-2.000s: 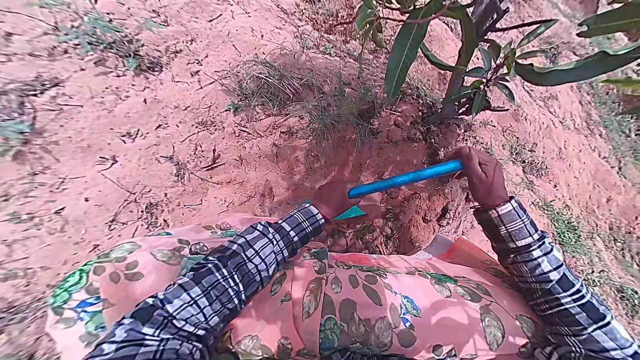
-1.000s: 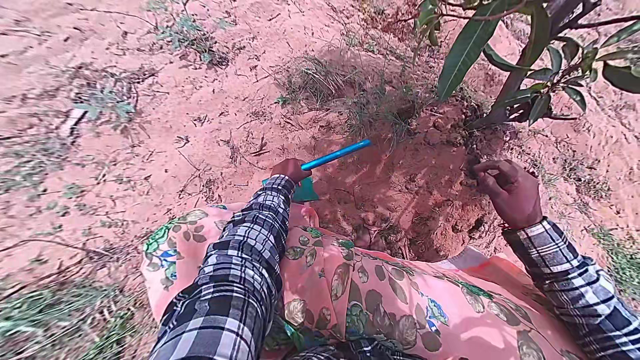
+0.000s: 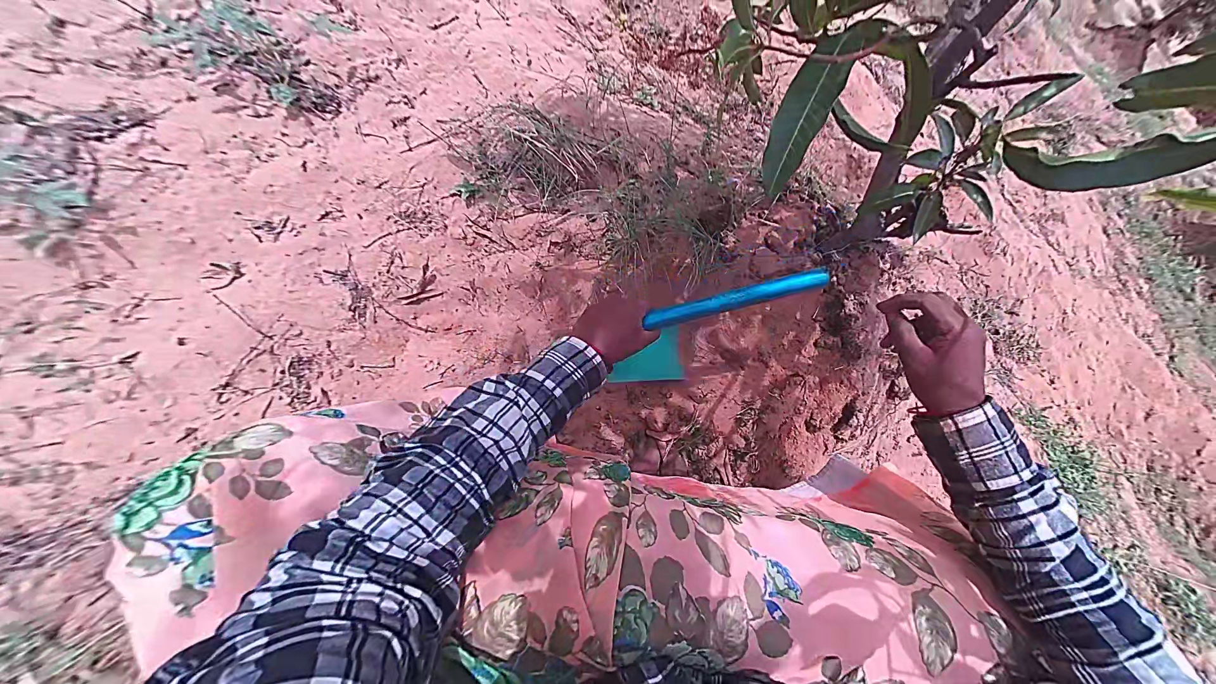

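My left hand [image 3: 616, 328] is closed around a tool with a blue tubular handle [image 3: 736, 299]; the handle's free end points right, toward the base of a young tree. Below that hand shows a flat teal-green piece [image 3: 654, 356], over the reddish soil; how it joins the handle is hidden by the hand. My right hand [image 3: 939, 351] is raised to the right of the handle's end, fingers curled with thumb near the index finger, apart from the handle. Whether anything small is between those fingertips cannot be told. Dug-up, loose soil [image 3: 750, 408] lies below the handle.
A young tree with a thin trunk [image 3: 888, 176] and long leaves [image 3: 807, 114] stands at upper right. Dry grass tufts [image 3: 551, 157] grow left of it. Floral pink cloth [image 3: 665, 570] covers my lap close to the dug soil. Twigs and low weeds [image 3: 247, 57] dot the sandy ground.
Two seconds ago my right hand was on the handle's right end; it has since come off. My left hand has kept hold of the tool, which swung left and then back toward the tree.
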